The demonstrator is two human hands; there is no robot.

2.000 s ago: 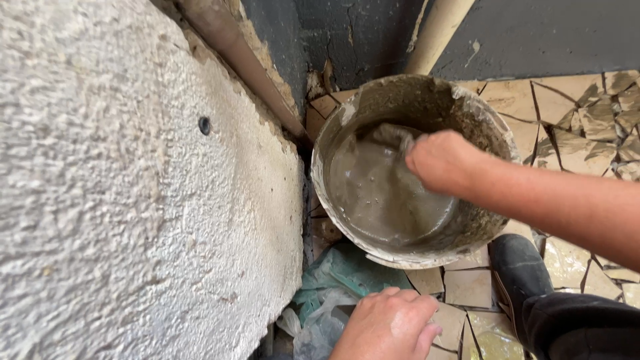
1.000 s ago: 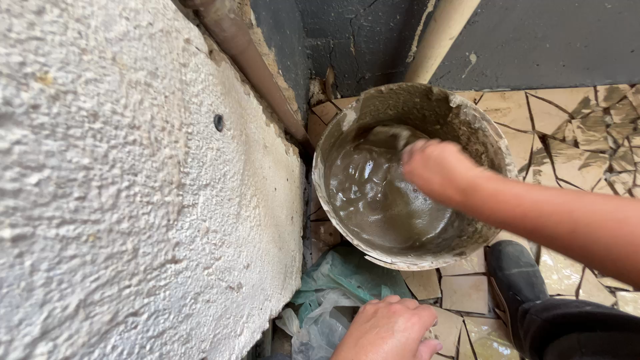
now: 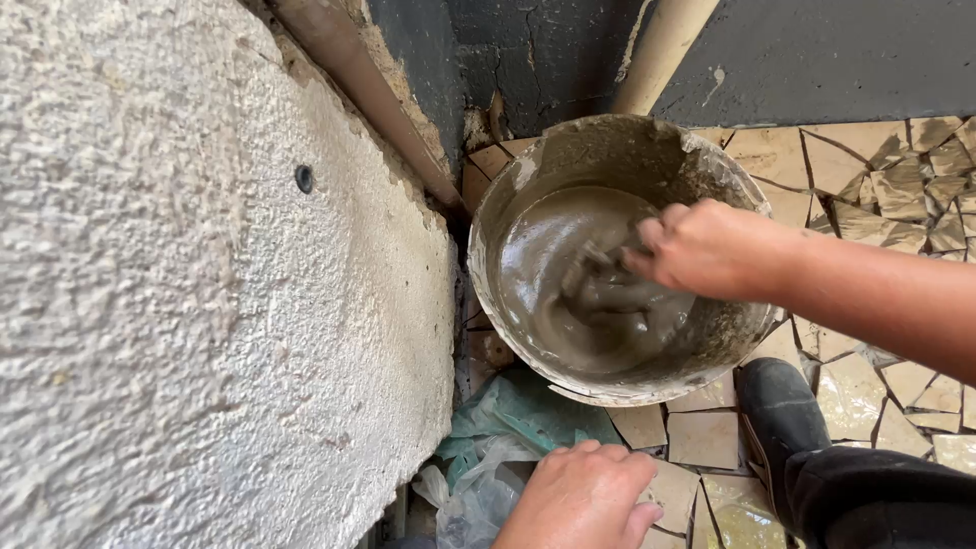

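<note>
A round bucket (image 3: pixel 526 354) with a chipped, mortar-caked rim stands on the floor, partly filled with wet grey-brown cement slurry (image 3: pixel 549 236). My right hand (image 3: pixel 701 248) reaches in over its right side, closed on the handle of a tool (image 3: pixel 598 255). The tool's working end is blurred and sunk in the slurry, so its kind cannot be told; the surface around it is swirled. Below the bucket's near rim is my left hand (image 3: pixel 583 496), palm down with fingers loosely bent. Nothing shows in it, though its underside is hidden.
A rough white textured wall or slab (image 3: pixel 229 305) fills the left. Behind the bucket are a dark grey wall (image 3: pixel 823 61), a cream pipe (image 3: pixel 663 57) and a brownish pipe (image 3: pixel 374 91). Crumpled plastic bags (image 3: pixel 526 412), a dark boot (image 3: pixel 781 404) and broken-tile flooring (image 3: pixel 701 438) lie nearby.
My right hand and the tool have moved within the bucket, with the tool now nearer the slurry's middle. The slurry is more churned. My left hand stays near the same place.
</note>
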